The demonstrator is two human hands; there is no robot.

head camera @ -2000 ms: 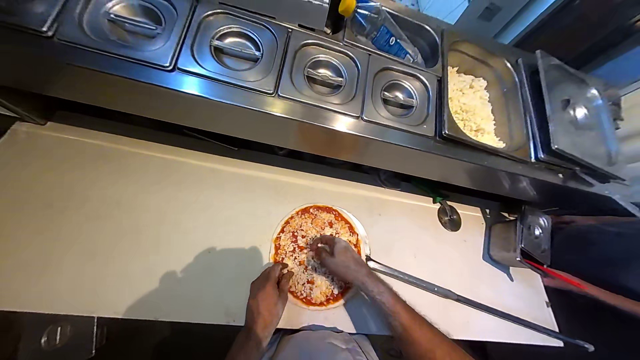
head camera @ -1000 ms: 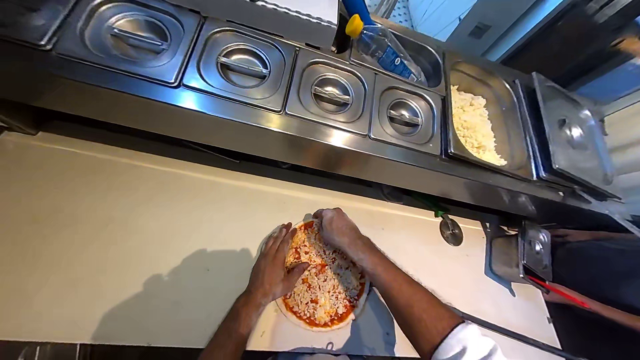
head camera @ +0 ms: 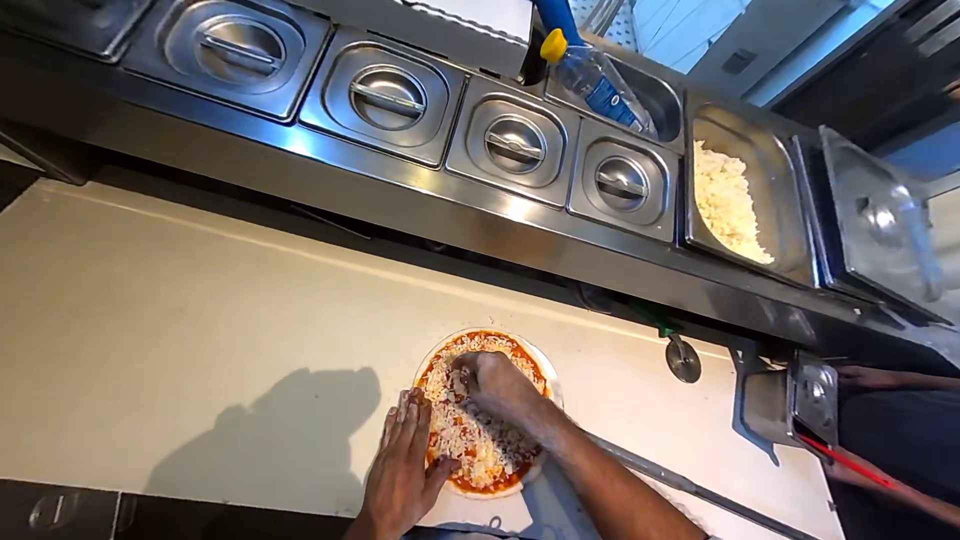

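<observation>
A round raw pizza (head camera: 487,457) with red sauce and grated cheese lies on the pale worktop. My left hand (head camera: 405,457) rests flat at its left edge, fingers extended and thumb over the topping, holding nothing. Over the pizza's upper middle is my right hand (head camera: 487,379), its fingers bent down at the cheese; whether cheese is between them is hidden. A metal peel handle (head camera: 675,480) runs from the pizza's right side toward the lower right.
Lidded steel containers (head camera: 386,97) line the raised rail, with an open pan of grated cheese (head camera: 727,202) and a plastic bottle (head camera: 600,86). A pizza cutter (head camera: 682,358) lies at right. Beyond it, a person's arm (head camera: 885,480) is near a steel container (head camera: 769,405) and red-handled utensil (head camera: 847,459).
My right hand has moved from the pizza's upper edge toward its middle since one second ago. My left hand has moved down along the left edge.
</observation>
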